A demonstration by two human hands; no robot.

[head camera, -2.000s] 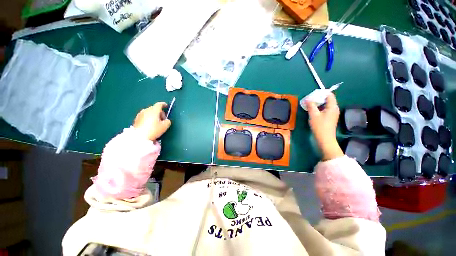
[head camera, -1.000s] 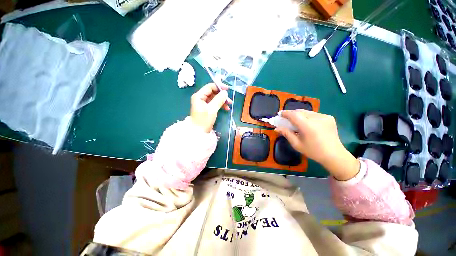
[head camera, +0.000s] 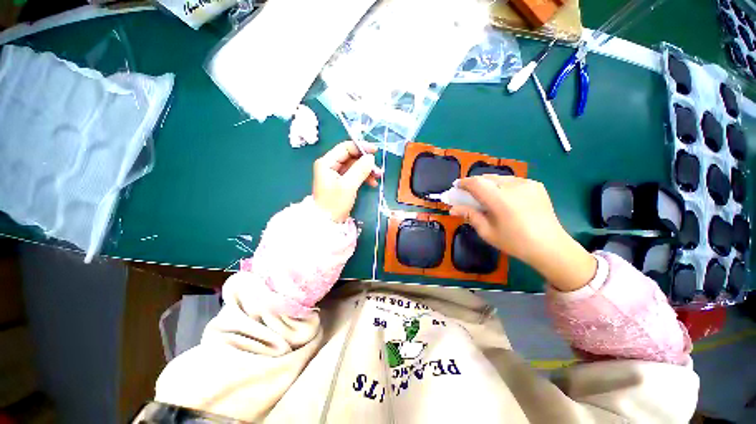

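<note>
Two orange fixtures (head camera: 402,267) lie one behind the other on the green mat, each with two black shells (head camera: 420,243) in its pockets. My right hand (head camera: 516,217) grips a small white glue bottle (head camera: 461,199), its thin tip at the lower edge of the back left shell (head camera: 435,175). The hand partly covers the back right shell and the front right shell. My left hand (head camera: 341,180) is just left of the fixtures and pinches a thin pale stick (head camera: 357,142), which points up and away.
Four open black cases (head camera: 617,204) and a filled blister tray (head camera: 697,157) are at the right. Blue pliers (head camera: 582,83) and a white-handled tool (head camera: 554,116) lie behind. Bags, a white sheet (head camera: 273,58) and crumpled tissue (head camera: 303,127) are at the back; an empty tray (head camera: 70,141) is far left.
Since the first frame, my right hand has brought the bottle from the right over the fixtures, and my left hand has moved right beside them. Over the last second both hands have barely moved.
</note>
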